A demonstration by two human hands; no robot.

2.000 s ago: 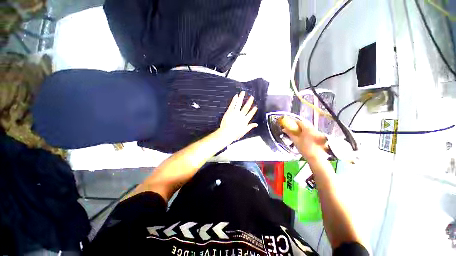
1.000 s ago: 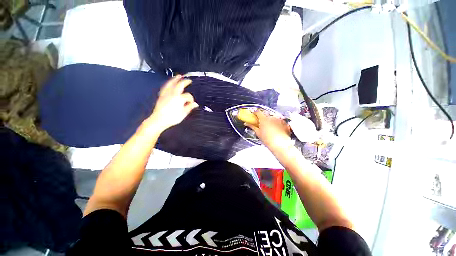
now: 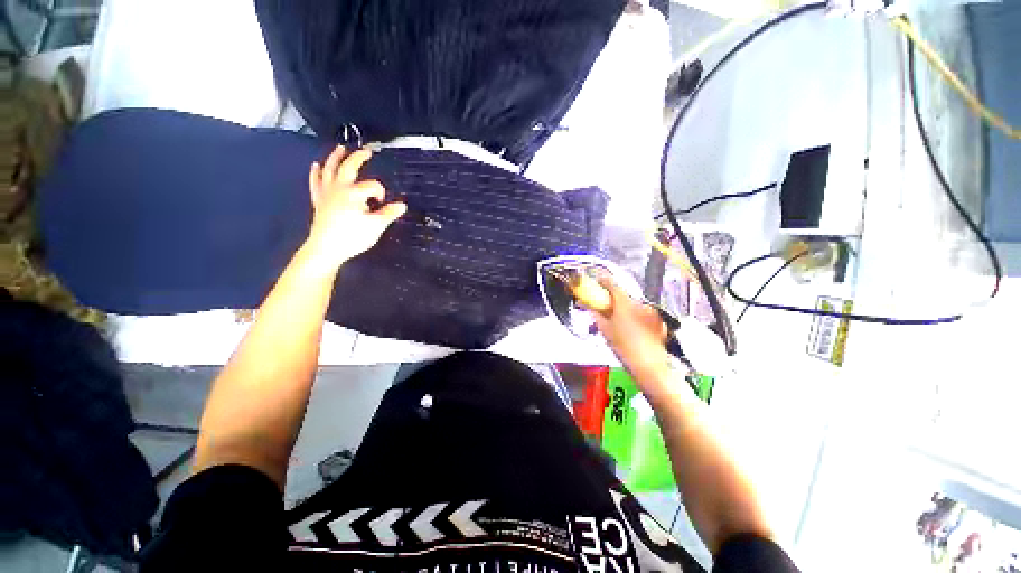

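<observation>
The dark pinstriped garment point(image 3: 459, 241) lies over the plain navy ironing arm point(image 3: 179, 213), with its gathered part point(image 3: 437, 67) spread beyond a pale waist edge. My left hand point(image 3: 349, 210) is on the garment's left side, its fingertips at the waist edge and thumb apart; no clear grip shows. My right hand point(image 3: 635, 327) is shut on the yellow-orange handle of the steam iron point(image 3: 569, 293). The iron is at the garment's lower right edge, its tip pointing left. Whether its soleplate touches the cloth cannot be told.
White-covered pressing table point(image 3: 146, 67) lies beneath. At right are the iron rest point(image 3: 708, 263), a looping black cable point(image 3: 668, 146) and a control box point(image 3: 826, 190). A dark garment pile point(image 3: 67, 414) and brown cloth point(image 3: 17, 241) are at left. Red and green containers point(image 3: 636, 431) stand below the table.
The iron first moved left from beside the rest onto the garment, then back to its right edge. My left hand went from lying flat on the garment's right part to its left waist edge.
</observation>
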